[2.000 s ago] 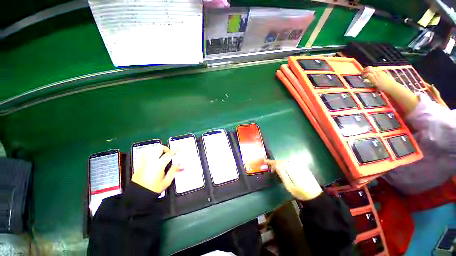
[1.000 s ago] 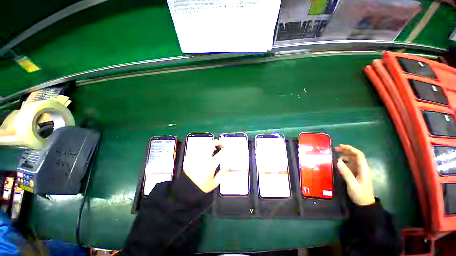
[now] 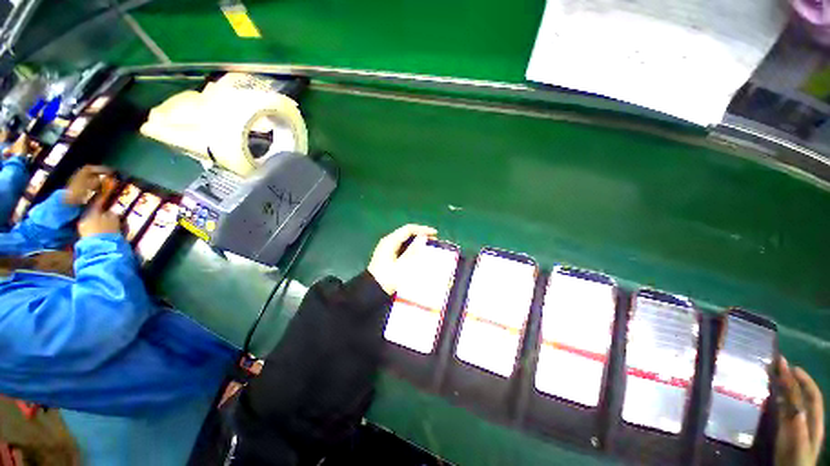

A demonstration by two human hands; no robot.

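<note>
A black tray point(image 3: 593, 440) lies on the green bench at lower right with several smartphones side by side. Their lit screens are white or greyish with red or orange bands, as on the middle smartphone point(image 3: 575, 332). My left hand point(image 3: 397, 258) is at the upper left corner of the leftmost smartphone point(image 3: 426, 296), fingers bent. My right hand point(image 3: 797, 411) is at the tray's right end, beside the rightmost smartphone point(image 3: 742, 373), and is partly cut off by the picture's edge. Whether either hand grips the tray is unclear.
A grey tape dispenser point(image 3: 273, 211) with a cable stands left of my left hand, a cream tape roll point(image 3: 273, 127) behind it. A person in blue sleeves point(image 3: 109, 273) handles orange-screened phones at far left. A white sheet point(image 3: 646, 55) hangs on the back panel.
The view has swung left. My left hand has moved from among the phones to the leftmost one. The rightmost phone's screen has changed from red to pale with a red band.
</note>
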